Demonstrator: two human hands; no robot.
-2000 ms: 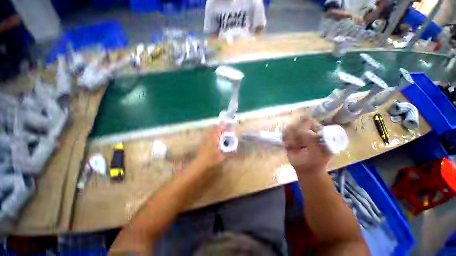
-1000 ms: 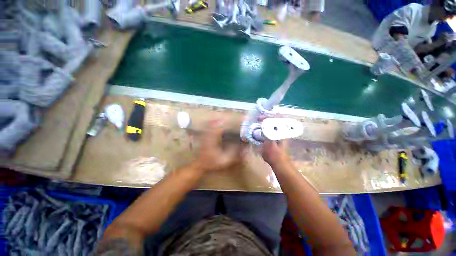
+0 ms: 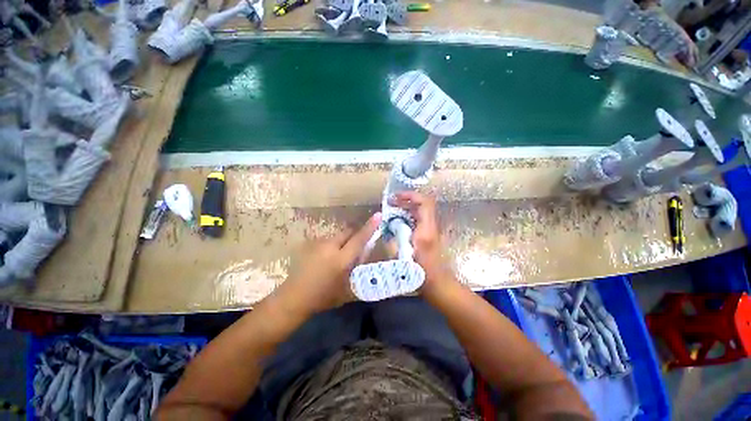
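A grey-white leg-and-body unit (image 3: 401, 189) is held between my hands over the bench ledge, with two leg pieces on it. One oval sole with two holes points up and away over the green belt. The other oval sole is near my wrists. My left hand (image 3: 333, 261) is against the unit's left side, its fingertips at the joint of the nearer leg. My right hand (image 3: 424, 238) grips the right side of the body. The lower part of the body is hidden by the hands and the near leg.
Glue bottle (image 3: 179, 201) and yellow-black knife (image 3: 213, 203) lie left. Body pieces (image 3: 66, 160) are heaped on cardboard at far left. Assembled units (image 3: 638, 168) and another knife (image 3: 675, 224) are right. Blue bins (image 3: 646, 353) of limbs sit below the bench, beside a red stool (image 3: 700, 329). Green belt (image 3: 313, 99) runs behind.
The near leg's sole has moved from pointing right to down toward me. My left hand has come in from apart to touch the unit. The small white bottle left of my hands is no longer visible.
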